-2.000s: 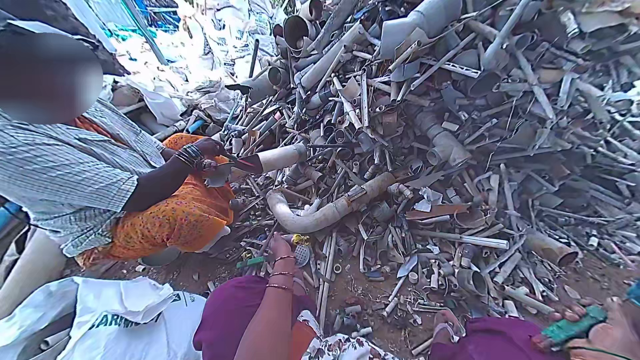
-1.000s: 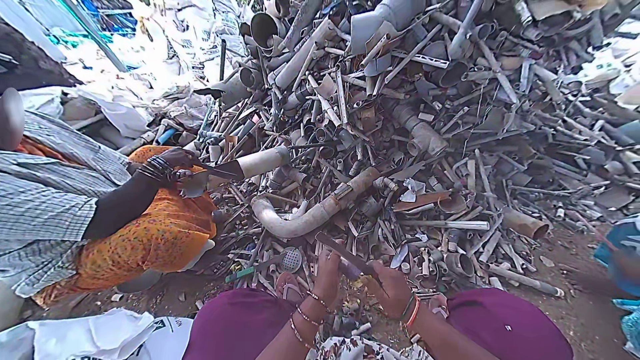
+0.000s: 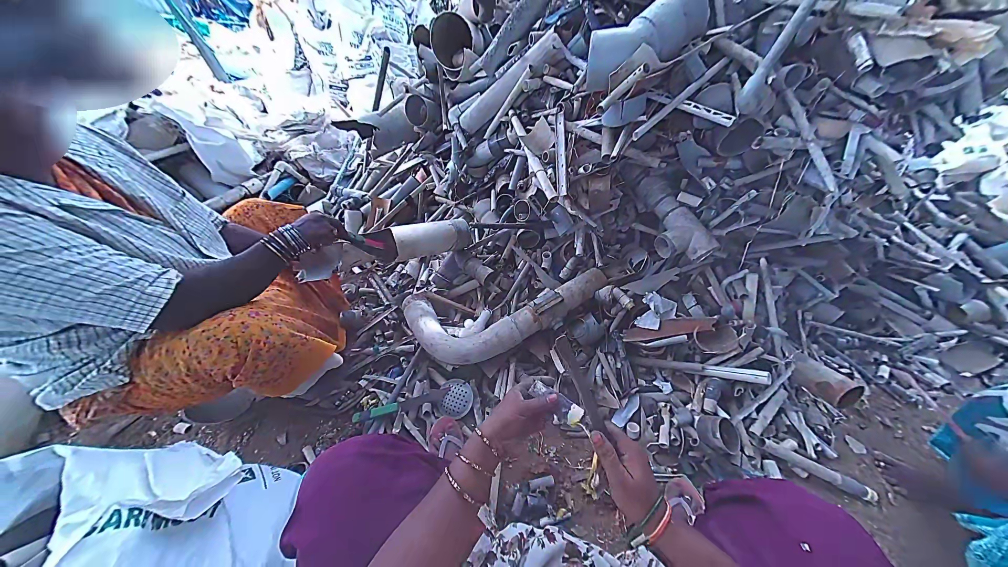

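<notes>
My left hand [image 3: 521,413], with bangles at the wrist, holds a small pale plastic piece [image 3: 561,402] between thumb and fingers. In my right hand [image 3: 622,472] is a long dark metal blade [image 3: 581,378], pointing up and away over the scrap. The two hands are close together above the ground, and the small piece is just left of the blade. Beyond them a curved grey plastic pipe [image 3: 504,337] lies on the heap. A round perforated piece [image 3: 457,399] lies left of my left hand.
A large heap of scrap plastic pipes [image 3: 787,236] rises in front. At left a co-worker's hand [image 3: 319,230] is at a cut pipe [image 3: 429,239]. A white printed sack [image 3: 150,504] lies at lower left. Another person's blue cloth [image 3: 976,449] shows at the right edge.
Two seconds ago one of my hands was at far right by a green thing; one second ago both hands were together in front with the blade. Since then the blade has turned more upright.
</notes>
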